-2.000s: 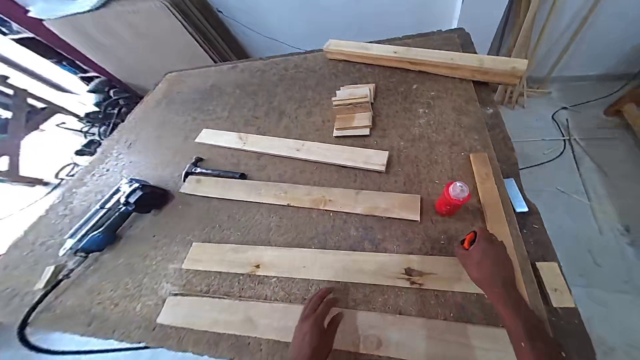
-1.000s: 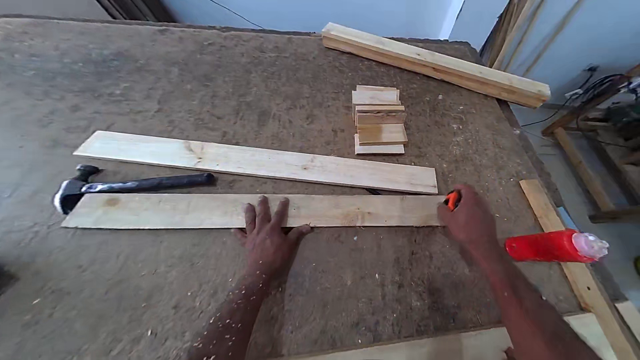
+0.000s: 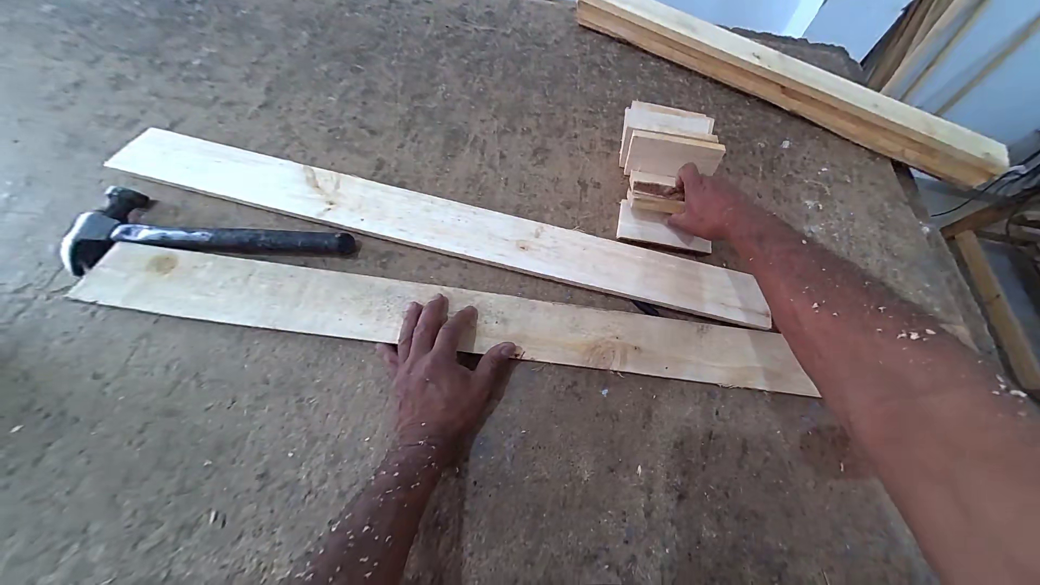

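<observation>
My left hand [image 3: 439, 366] rests with spread fingers on the near long wooden board [image 3: 268, 296], over its lower edge. Another long wooden board [image 3: 455, 227] lies just beyond it, at a slight angle. At the upper right my right hand [image 3: 711, 203] grips a small wooden block [image 3: 654, 185] among a stack of short wood pieces [image 3: 674, 150]; its fingertips are partly hidden. A hammer [image 3: 236, 240] with a dark handle lies at the left between the boards, its head beside the near board's left end.
Thick wooden lengths [image 3: 796, 85] lie side by side at the worktable's [image 3: 569, 487] far right edge. A dark object [image 3: 646, 308] shows slightly between the two boards. Beyond the right edge stands a wooden frame [image 3: 995, 301].
My right hand has left the near board's right end, where it held an orange and black object, and moved to the short wood pieces. My left hand stays on the near board.
</observation>
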